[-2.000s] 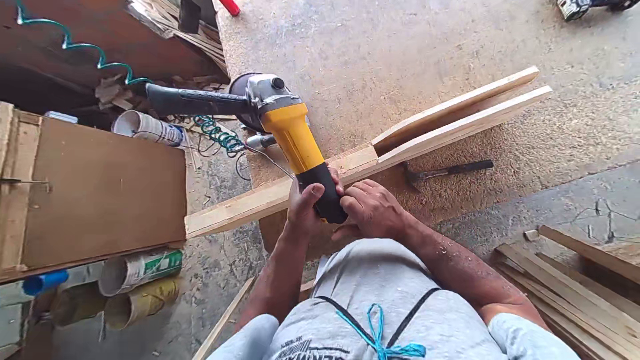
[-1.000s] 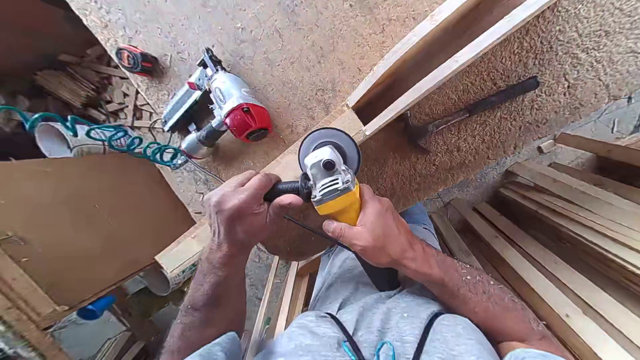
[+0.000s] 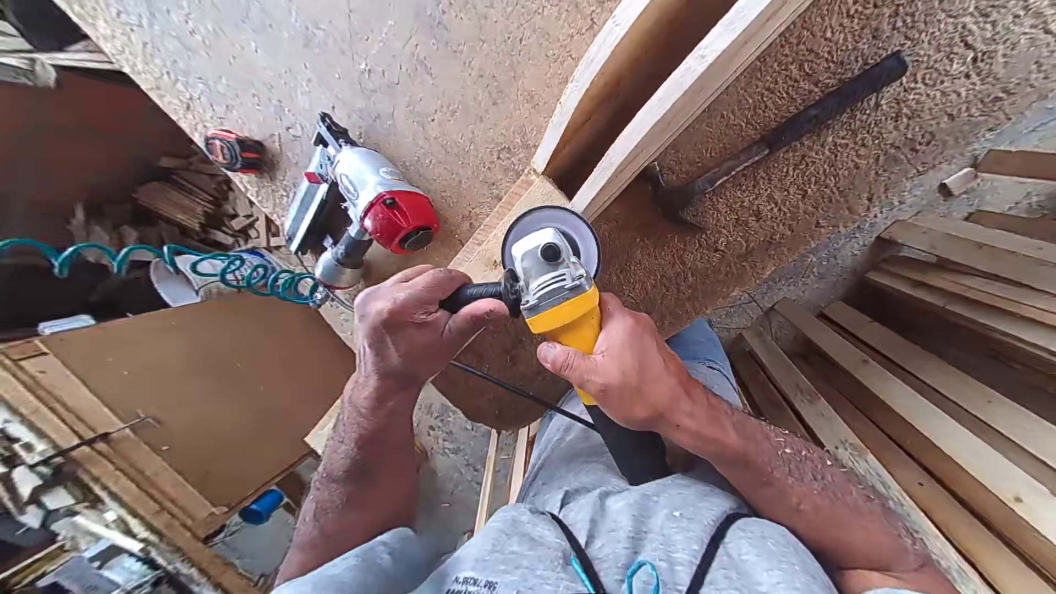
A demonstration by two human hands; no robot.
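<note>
My left hand is closed around the black side handle of a yellow and silver angle grinder. Around the grinder's yellow body is my right hand. The round disc sits over the wooden workpiece, close to where two curved boards join it; whether disc and wood touch, I cannot tell. A hammer with a dark handle lies on the sawdust-strewn worktable, right of the boards. Left of the workpiece rests a silver and red pneumatic nailer.
A red and black tape measure lies beyond the nailer. The nailer's coiled teal air hose runs left above a brown panel. Stacked wooden strips fill the lower right. A black cord crosses near my waist.
My left hand has gone from the grinder's rear to its side handle, and my right hand now grips the body. The grinder's disc end has swung down over the workpiece. The view has shifted.
</note>
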